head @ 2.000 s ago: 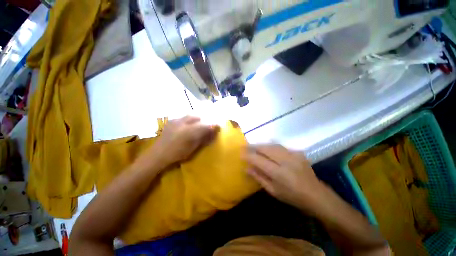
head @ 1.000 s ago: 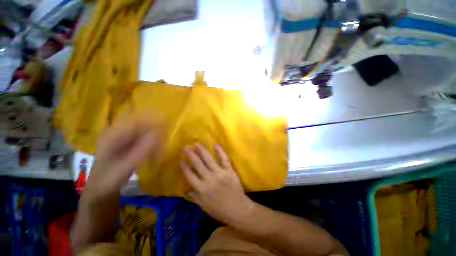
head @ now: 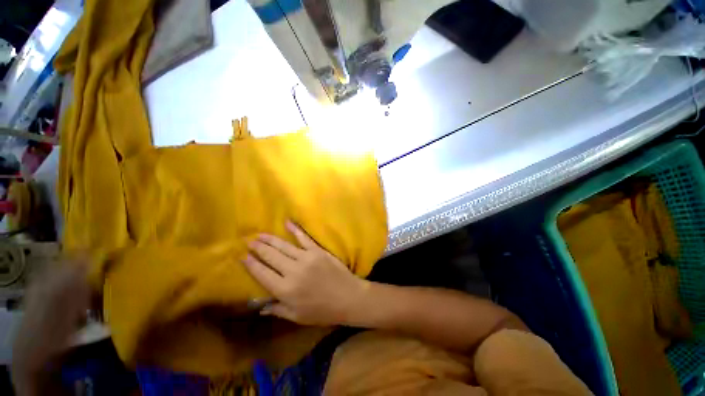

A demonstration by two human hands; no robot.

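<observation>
The mustard-yellow garment panel (head: 263, 186) lies on the machine table, its far right part in the glare under the needle area (head: 340, 97). Its near part hangs over the front edge in a bulging fold. My right hand (head: 313, 286) rests on the panel near that edge, fingers apart; a small grey spot beside its lower fingers is unclear. My left hand (head: 54, 317) is a blur at the far left beside the cloth; its grip is unclear. The glare hides the contact between presser foot and cloth.
A long yellow heap (head: 104, 116) lies at the left, touching the panel. A black flat rectangle (head: 479, 29) is behind the needle. White strands (head: 618, 62) lie at upper right. A green basket (head: 595, 309) with yellow pieces stands at right, below the table.
My left hand has moved left and down, away from the panel's middle. The panel's near part is now lifted into a fold. My right hand stays on the cloth. The view has turned and shifted.
</observation>
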